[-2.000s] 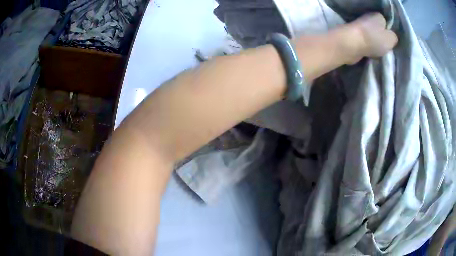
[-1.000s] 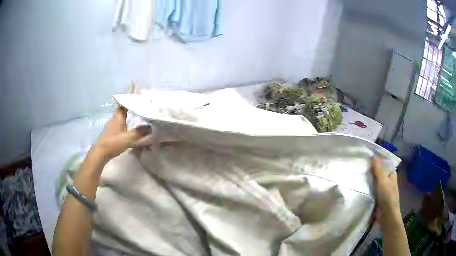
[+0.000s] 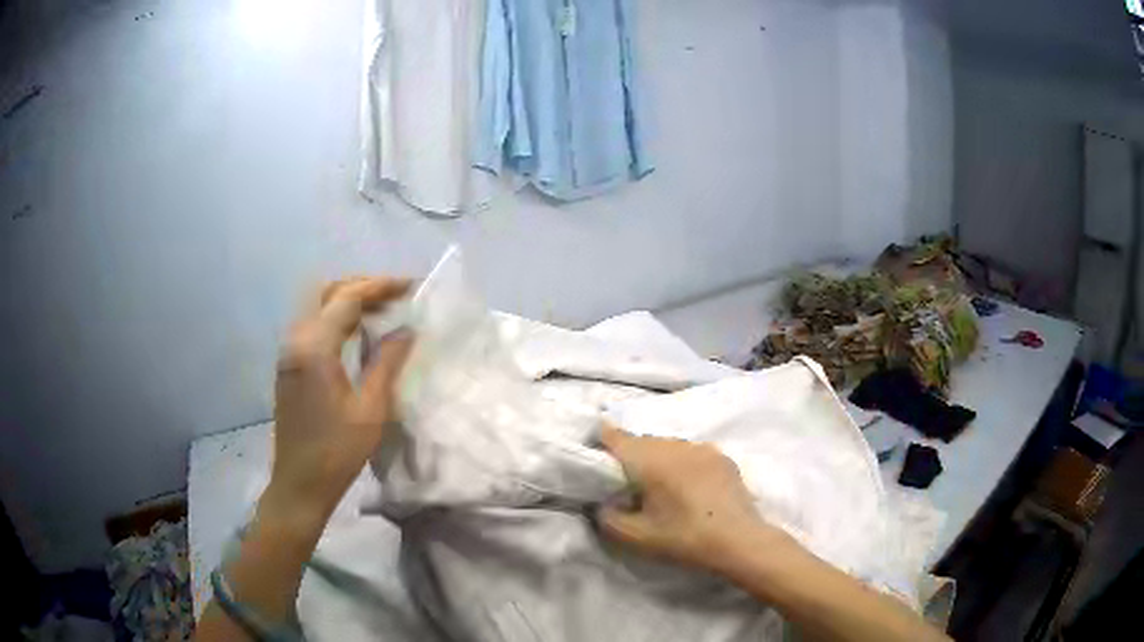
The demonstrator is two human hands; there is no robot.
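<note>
An off-white, part-sewn garment (image 3: 540, 564) lies bunched in front of me over the white table. My left hand (image 3: 339, 389), with a bangle on its wrist and slightly blurred, grips the raised edge of the cloth at the left. My right hand (image 3: 684, 495) grips a fold of the same cloth near its middle, thumb on top. Its fingertips are partly hidden in the fold. More pale cloth spreads to the right of my right hand.
The white table (image 3: 1022, 414) holds a heap of olive-tan bundles (image 3: 878, 320), black pieces (image 3: 913, 404) and a small red item (image 3: 1026, 339) at the right. Two shirts (image 3: 565, 94) hang on the wall. Cloth scraps (image 3: 151, 577) lie at lower left. A brown carton (image 3: 1073, 483) stands at right.
The garment's edge was stretched wide between both hands; now it is bunched. My right hand has moved left to the middle of the cloth. The view has turned, showing more of the hanging shirts.
</note>
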